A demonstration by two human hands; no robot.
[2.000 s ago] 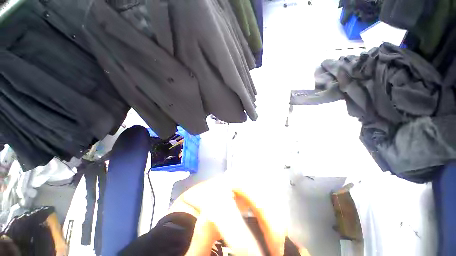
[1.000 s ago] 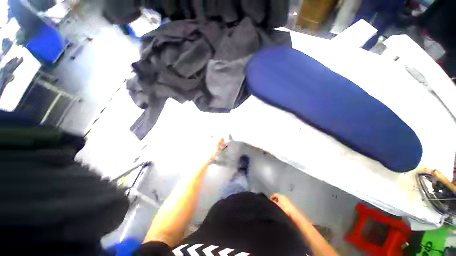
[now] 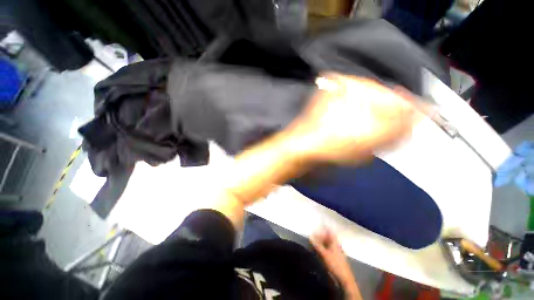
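Note:
A grey jacket lies bunched on the white table, its right part blurred and spread over the far side of the blue padded board. My left hand, overexposed and blurred, reaches across the board and appears closed on the jacket's near edge; its fingers are not clear. My right hand is small and blurred by the table's front edge, away from the jacket; its fingers cannot be made out.
The steam iron rests at the white table's right end. Dark garments hang behind the table. A metal frame stands at lower left. A red object is below the table's front edge. A light-blue item is at right.
My left hand has moved up and right from the table's front edge, over the board. Part of the grey jacket now covers the board's left end. My right hand stays low. The view has shifted.

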